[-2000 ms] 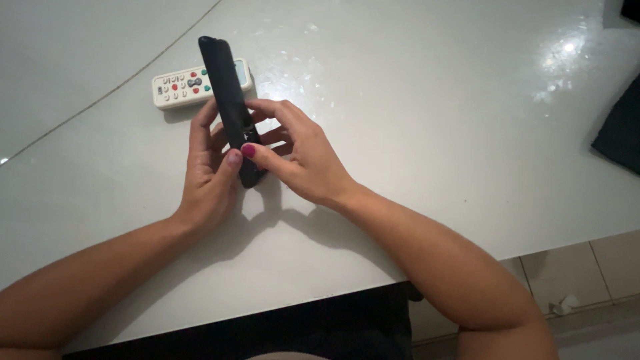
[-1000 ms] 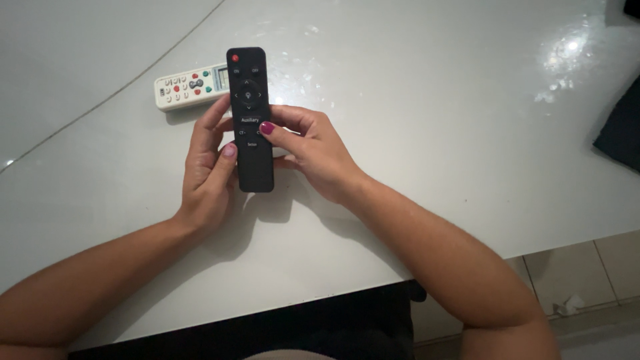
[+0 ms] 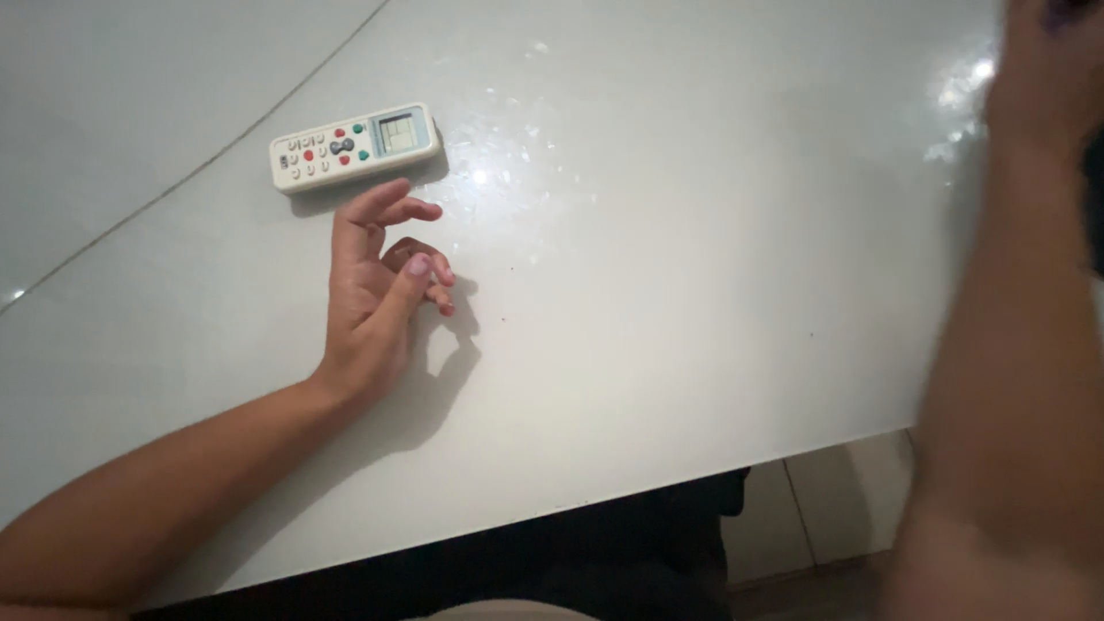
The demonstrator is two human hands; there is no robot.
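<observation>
My left hand (image 3: 375, 289) rests on the white table with its fingers apart and loosely curled, holding nothing. Just beyond its fingertips lies a white remote control (image 3: 354, 147) with a small display and red, green and grey buttons. At the upper right edge of the head view is my right hand (image 3: 1044, 78), blurred and partly cut off. Its fingers are largely out of the picture, so whether it holds anything cannot be told. The black remote control is not visible.
The glossy white table (image 3: 647, 285) has a thin dark line crossing its upper left. Its near edge slants up to the right, above a tiled floor (image 3: 832, 500). A dark object (image 3: 1095, 198) shows at the right edge beside my right forearm.
Both hands held the black remote control earlier; my left hand has let go of it. My right hand has moved far to the upper right, and the black remote has left the view.
</observation>
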